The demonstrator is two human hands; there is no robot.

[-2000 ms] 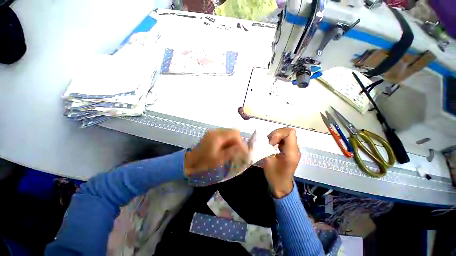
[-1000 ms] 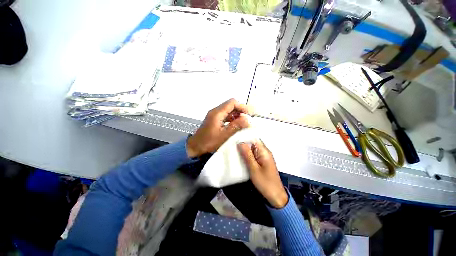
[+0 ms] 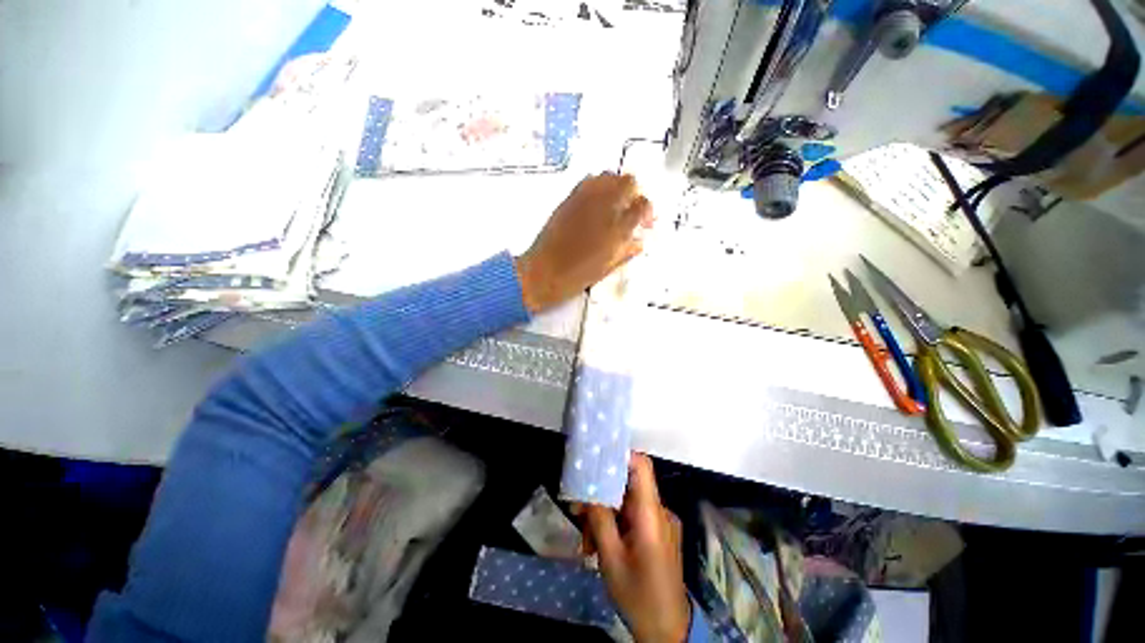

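A folded patchwork piece [image 3: 600,421], blue dotted at the near end and pale farther up, lies over the table edge left of the needle area. My left hand [image 3: 586,241] grips its far end near the needle plate [image 3: 703,289]. My right hand [image 3: 640,553] pinches its dotted near end at the table's front edge. The sewing machine head [image 3: 753,151] stands just right of and beyond my left hand. A floral piece with blue dotted ends [image 3: 465,133] lies flat at the left of the machine.
A stack of pieces [image 3: 226,226] is at the left. Gold-handled shears [image 3: 973,389], an orange snip [image 3: 885,364] and a blue one [image 3: 894,345] lie at the right, near a black-handled tool [image 3: 1045,373] and a printed card [image 3: 917,201]. Patchwork [image 3: 540,587] lies on my lap.
The piece went from crumpled between my hands to stretched out lengthwise. My left hand moved forward towards the needle; my right hand moved back to the table edge. The view has shifted.
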